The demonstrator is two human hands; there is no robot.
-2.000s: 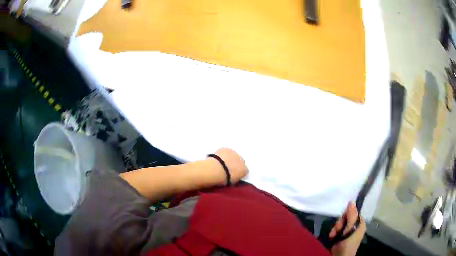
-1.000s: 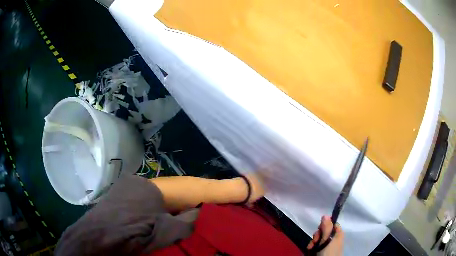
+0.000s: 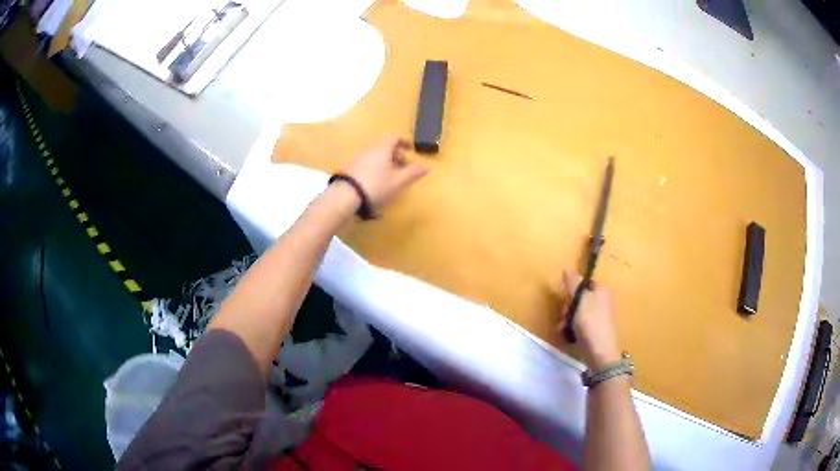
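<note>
The tan-orange card pattern (image 3: 516, 184) lies on white fabric (image 3: 442, 331) that hangs over the near table edge. My right hand (image 3: 589, 313) holds the tailor's shears (image 3: 601, 216) by the handle, blades pointing away over the pattern. My left hand (image 3: 382, 179) is over the pattern's left part, fingers apart and empty, just below a dark pattern weight (image 3: 431, 106). Another dark weight (image 3: 752, 267) lies at the pattern's right end. A thin red stick (image 3: 507, 90) lies on the pattern.
At the far left, white sheets (image 3: 138, 46) carry metal items (image 3: 203, 41). A long black bar (image 3: 812, 382) lies off the pattern at right. A dark triangular piece (image 3: 728, 17) is at the top right. Below are white offcuts (image 3: 198, 299) and a white bucket (image 3: 138, 400) on the green floor.
My left hand has moved from the fabric's near edge up onto the pattern. My right hand has lifted the shears farther in over the pattern. The view has shifted, showing more of the pattern's left part.
</note>
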